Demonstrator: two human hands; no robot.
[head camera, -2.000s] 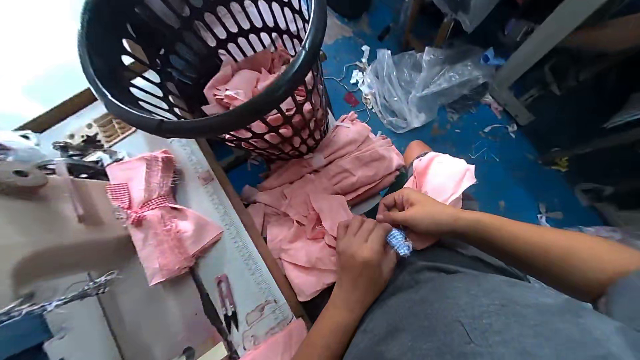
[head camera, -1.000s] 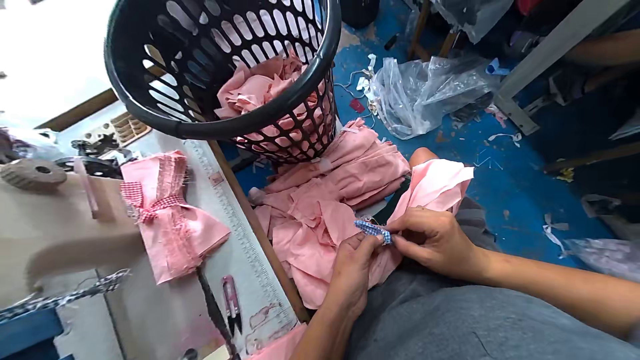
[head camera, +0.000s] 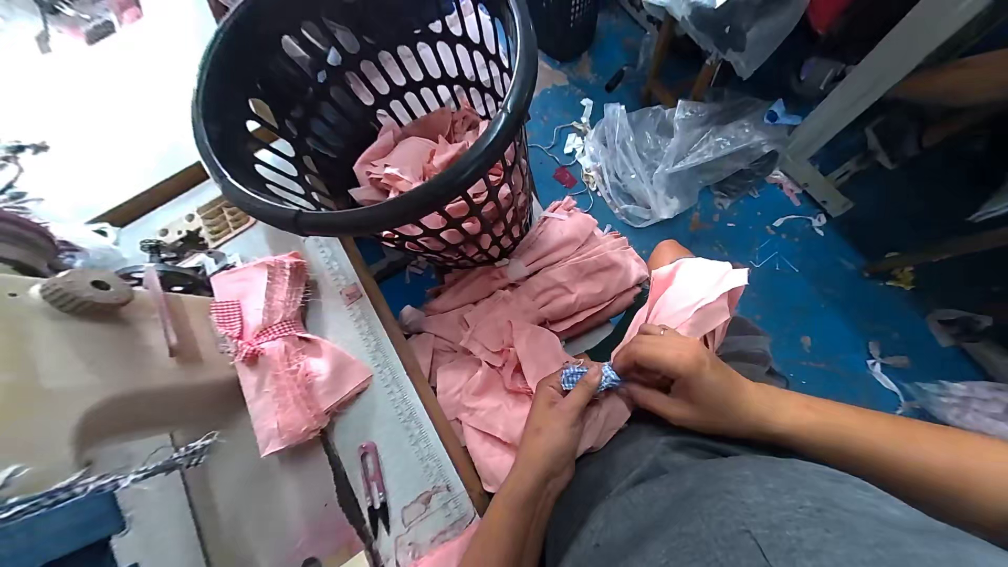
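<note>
A blue-and-white gingham fabric strip (head camera: 591, 377) is pinched between my two hands above my lap. My left hand (head camera: 555, 425) grips its left end between thumb and fingers. At the strip's right end, the fingertips of my right hand (head camera: 681, 382) are closed on it. Pink cloth pieces (head camera: 504, 354) lie heaped under and to the left of my hands. Another pink cloth bundle (head camera: 693, 291) rests over my knee, just beyond my right hand; whether the strip goes round it cannot be told.
A black plastic basket (head camera: 409, 201) holding pink cloth stands ahead. On the sewing machine table at left are a pink bundle tied with red gingham (head camera: 287, 354) and pink-handled thread snips (head camera: 373, 484). A clear plastic bag (head camera: 669, 161) and scraps lie on the blue floor.
Two seconds ago the blue gingham was bunched at my fingers; now it is stretched out between both hands. The pink cloth by my right hand has shifted.
</note>
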